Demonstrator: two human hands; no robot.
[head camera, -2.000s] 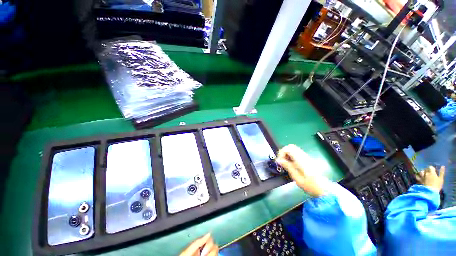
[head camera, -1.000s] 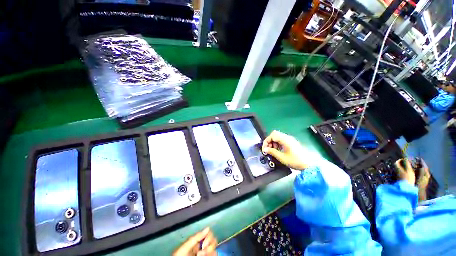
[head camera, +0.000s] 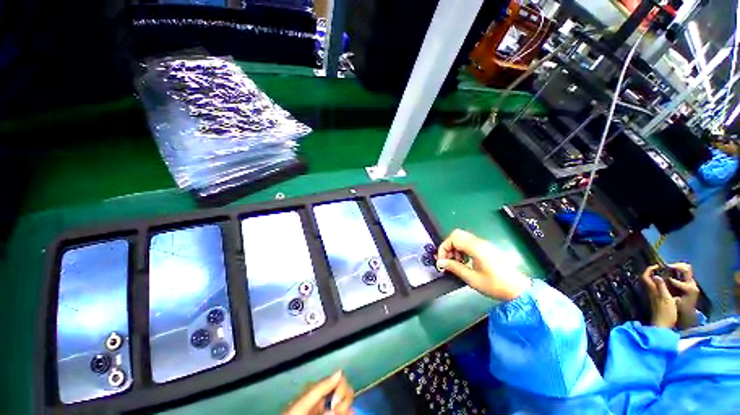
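Observation:
A black foam tray (head camera: 235, 284) holds several silver-blue phone back covers (head camera: 191, 292), one per pocket, with round lens rings near their lower corners. My right hand (head camera: 480, 263) is over the lower right corner of the rightmost cover (head camera: 399, 231). Its thumb and index finger are pinched at a small camera lens ring (head camera: 440, 265), partly hidden by the fingertips. My left hand (head camera: 324, 395) is at the bottom edge, partly cut off, fingers bent together; a small dark spot shows between them, and I cannot tell what it is. Loose lens pieces (head camera: 438, 381) lie in a dark tray below the bench edge.
A pile of shiny clear bags (head camera: 223, 121) lies behind the tray. A white post (head camera: 414, 101) stands on the green bench. At right are a black tray with a blue item (head camera: 586, 227), another tray of dark pieces (head camera: 613, 292), and another person's hands (head camera: 672, 292).
Since one second ago, my right hand has shifted slightly right and down, its fingertips now lower at the rightmost cover's lens corner. The other person's hands have come together. My left hand has barely moved.

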